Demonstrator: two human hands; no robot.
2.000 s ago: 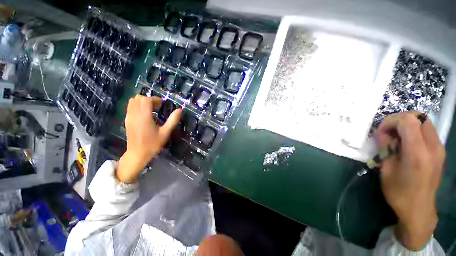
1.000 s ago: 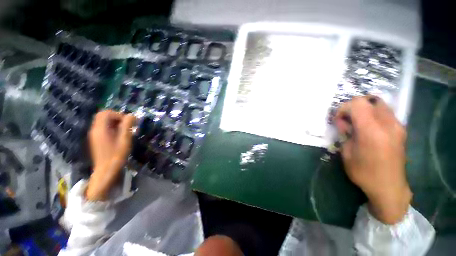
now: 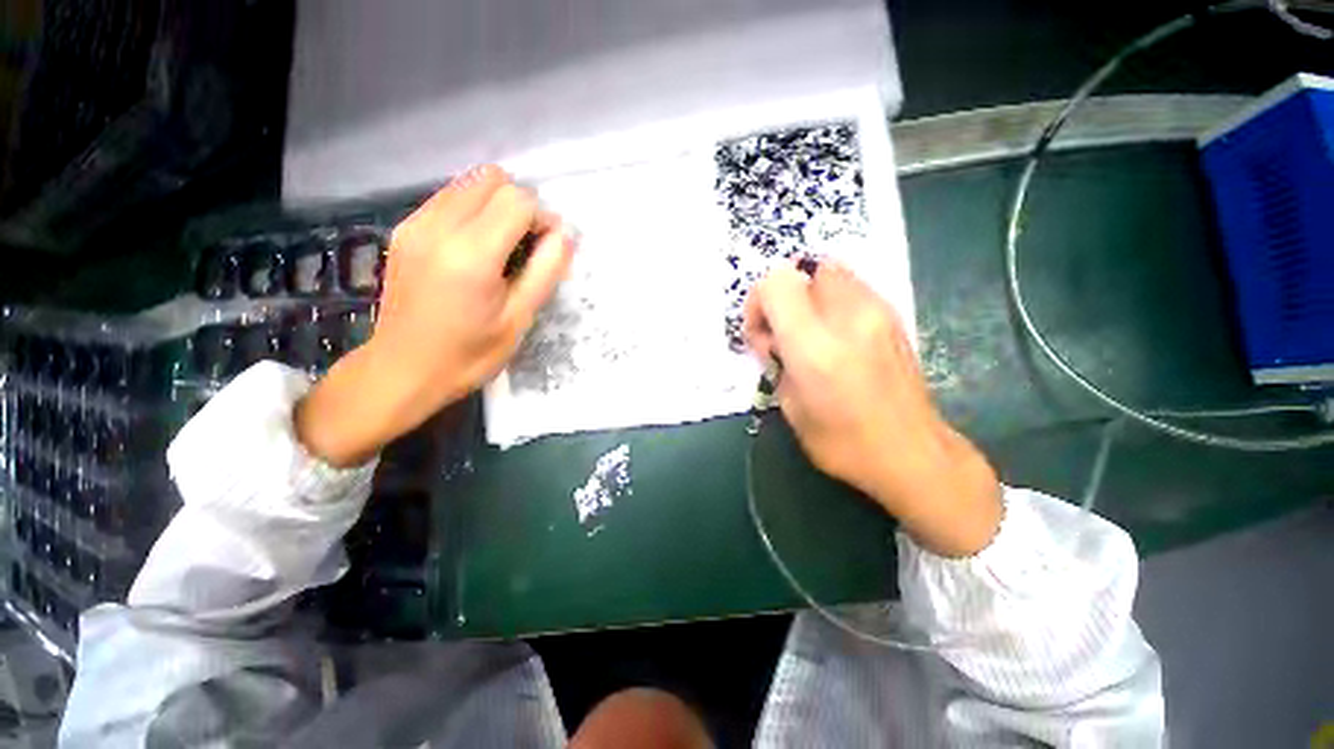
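Observation:
My left hand (image 3: 465, 285) is over the left section of the white parts tray (image 3: 658, 293), its fingers closed around a small dark housing (image 3: 521, 252) that is mostly hidden. My right hand (image 3: 849, 366) grips the slim vacuum pen (image 3: 768, 384) near the tray's right section, its tip hidden by the fingers. Small black parts (image 3: 797, 183) are heaped in that right section. Tiny grey-brown parts (image 3: 549, 351) lie in the left section.
A blister tray of black housings (image 3: 307, 271) is partly under my left arm; a second blister tray (image 3: 73, 454) is farther left. Loose whitish pieces (image 3: 603, 486) lie on the green mat (image 3: 658, 549). A clear air hose (image 3: 1024, 293) loops towards a blue box (image 3: 1280, 234).
The view has swung right, bringing the blue box in. My left hand has moved from the blister tray to the white tray and now holds a dark housing. My right hand stays at the tray's right section.

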